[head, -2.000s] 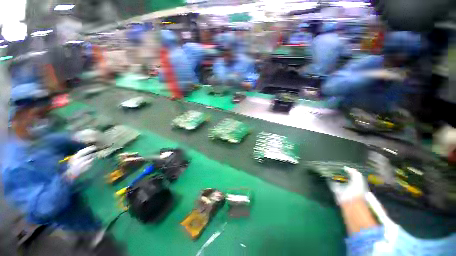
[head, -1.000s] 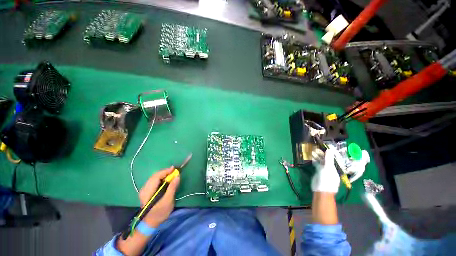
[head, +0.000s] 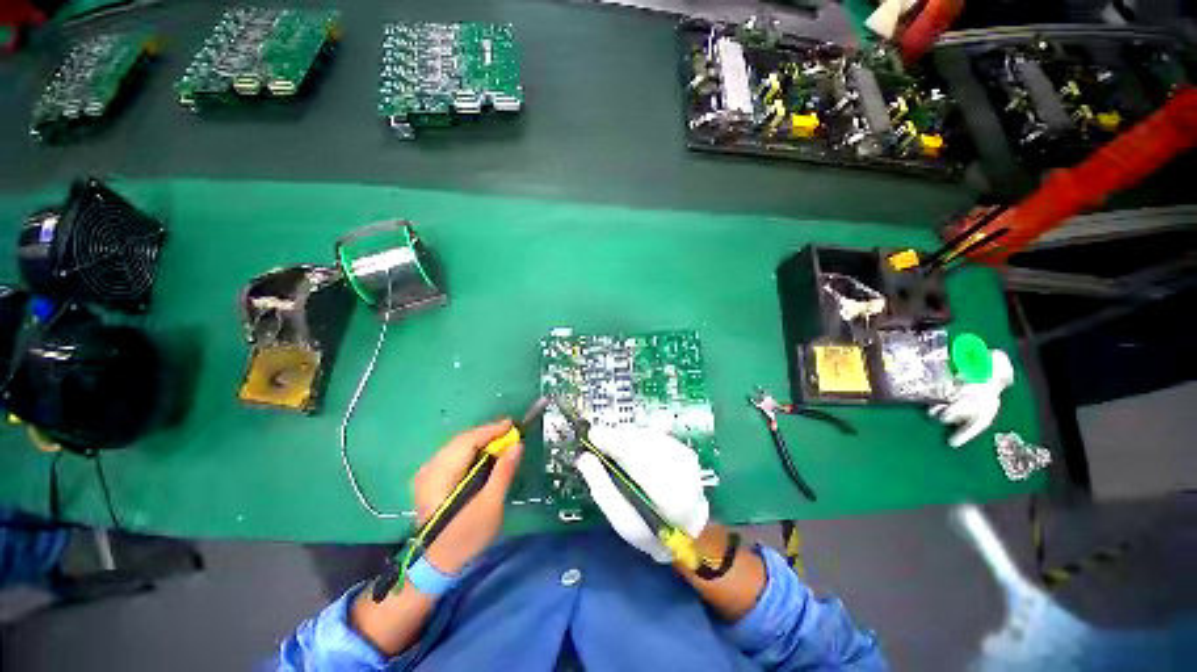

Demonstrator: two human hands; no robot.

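A green circuit board [head: 676, 381] lies on the green mat in front of me. My left hand [head: 462, 479], bare with a blue wrist band, holds a yellow-and-black soldering iron [head: 496, 449] at the board's left edge, tip pointing up and right. My right hand [head: 646, 488], in a white glove, holds a second yellow-and-black iron [head: 612, 474] over the board, tip pointing up and left. The two tips are close together over the board's left part; contact with a component cannot be told. The glove hides the board's lower middle.
Solder spool [head: 390, 269], left stand [head: 278, 374], right stand [head: 840, 372], side cutters [head: 785, 433], green-capped container [head: 971, 357], spare glove [head: 974, 410] and metal scraps [head: 1021, 456] lie around. Black fans [head: 112, 250] stand left. Conveyor [head: 578, 118] carries boards and dark units.
My right hand has moved left from the right stand to the board with its iron. My left hand has moved right to the board's left edge. The view has shifted slightly.
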